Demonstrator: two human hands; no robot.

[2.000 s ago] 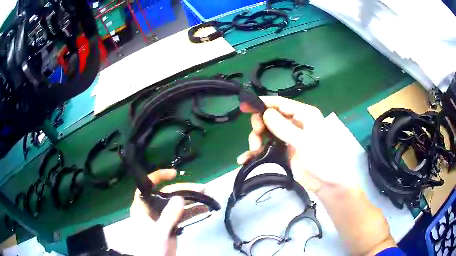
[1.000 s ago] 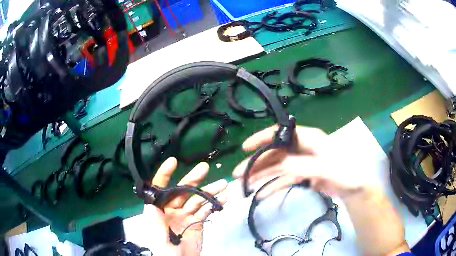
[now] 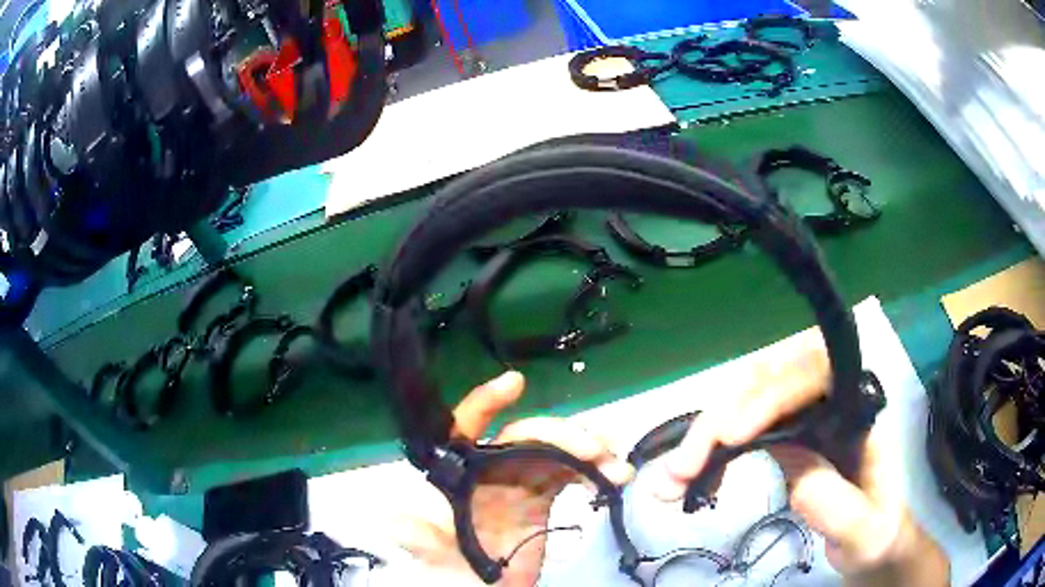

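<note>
A black padded headband (image 3: 619,172) is held upright in front of me, its arch at the top. My left hand (image 3: 516,470) holds its left end at the hinge, with the yoke (image 3: 544,453) across my fingers and a thin lead wire hanging inside it. My right hand (image 3: 819,459) holds the right end, fingers and thumb around the hinge and yoke; it is partly blurred. A second headband (image 3: 676,562) lies on the white sheet behind my hands, partly hidden by them.
Several headbands (image 3: 252,367) lie along the green line. A dense row of hanging headbands (image 3: 172,115) fills the upper left. A headband pile (image 3: 985,401) lies on cardboard at right. A black block (image 3: 256,502) stands at lower left. A pale flat sheet (image 3: 493,126) lies across the line.
The held headband has come closer to the camera and moved right in view. Both hands, open-fingered a second ago, are closed more around its ends. The view has shifted left.
</note>
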